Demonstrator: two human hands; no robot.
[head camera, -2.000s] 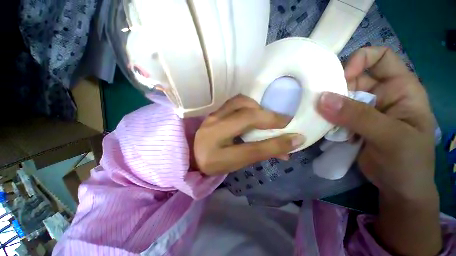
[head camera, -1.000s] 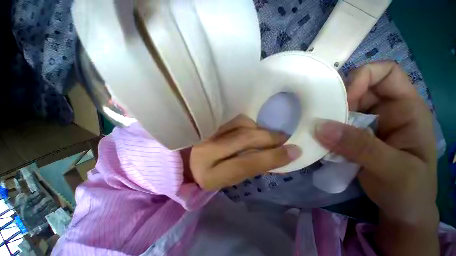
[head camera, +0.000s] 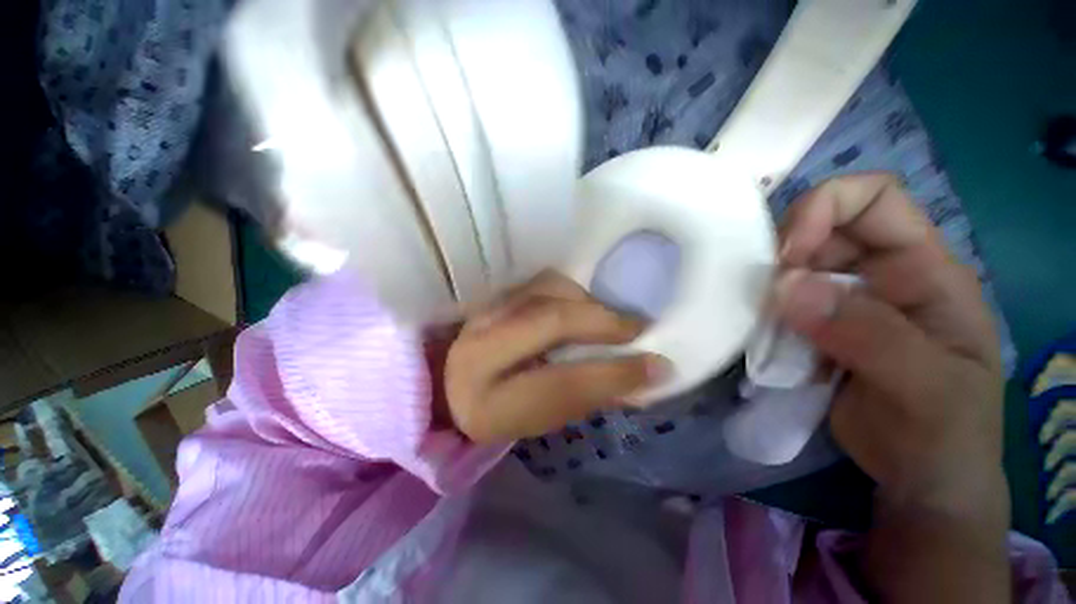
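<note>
The cream-white headphones (head camera: 507, 142) are held above the grey printed bag (head camera: 932, 224); the cup nearer the camera is large and blurred at upper left. The far cup shows its round ear cushion (head camera: 726, 254) with a pale lilac-grey centre, and the headband arm (head camera: 814, 89) runs up right from it. My left hand (head camera: 543, 360) grips the ear cushion's lower left edge. My right hand (head camera: 903, 319) pinches a crumpled white cloth (head camera: 781, 358) between thumb and fingers at the cushion's right edge. Whether it touches the cushion is unclear.
A green mat (head camera: 1015, 71) shows at the right, with a blue-edged sheet of gold-white shapes (head camera: 1060, 437) at its far right edge. An open cardboard box (head camera: 112, 319) stands at left, with plastic-wrapped items below it. A small dark object lies at upper right.
The headphones have tilted and shifted, and the far cup has moved left and slightly down since the oldest frame. My right thumb has come off the cushion's face. The decoration sheet shows more at right.
</note>
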